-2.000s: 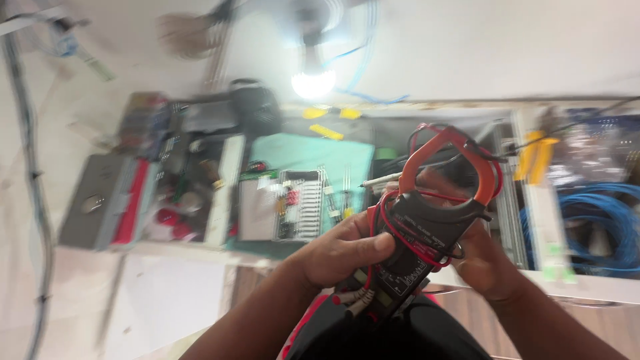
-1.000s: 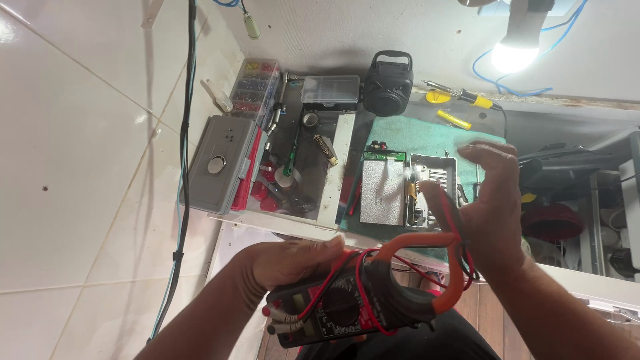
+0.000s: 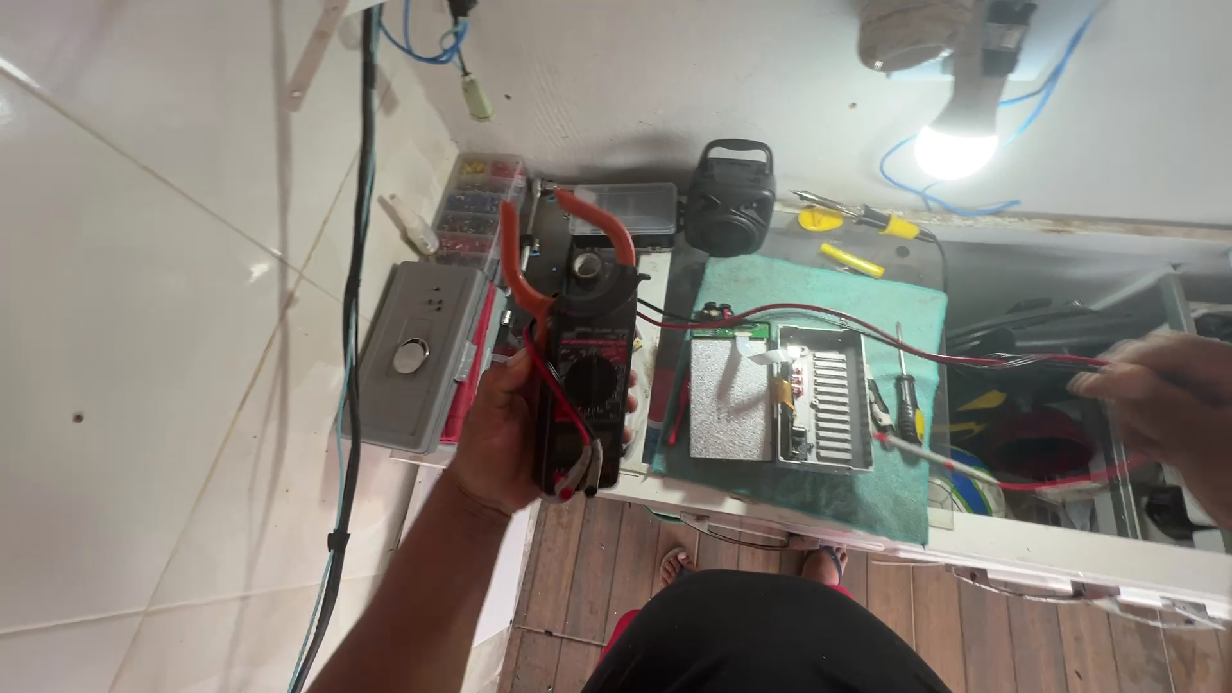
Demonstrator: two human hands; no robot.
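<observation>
My left hand [image 3: 500, 438] grips a black clamp meter [image 3: 587, 385] whose orange jaws [image 3: 525, 255] point away from me and stand apart at the tips. Red and black test leads [image 3: 847, 322] stretch from the meter across to my right hand [image 3: 1169, 404], which is blurred at the right edge with its fingers closed on them. A red-tipped probe [image 3: 938, 457] dangles below that hand, over the mat's edge. Between my hands, an opened electronic device with a metal plate [image 3: 730, 404] and a slotted housing [image 3: 833, 399] lies on the green mat [image 3: 818, 510].
A screwdriver [image 3: 906, 399] lies beside the housing. Behind the mat are a soldering iron [image 3: 861, 217], a black speaker-like device [image 3: 731, 202] and a lit bulb [image 3: 956, 149]. At left stand a grey case [image 3: 419, 356] and a compartment box [image 3: 481, 207]. An open drawer [image 3: 1049, 423] holds cables.
The clamp meter has turned upright in my left hand, and its jaws now stand apart. The leads, wrapped around the meter earlier, are now partly unwound and drawn out to the right by my right hand.
</observation>
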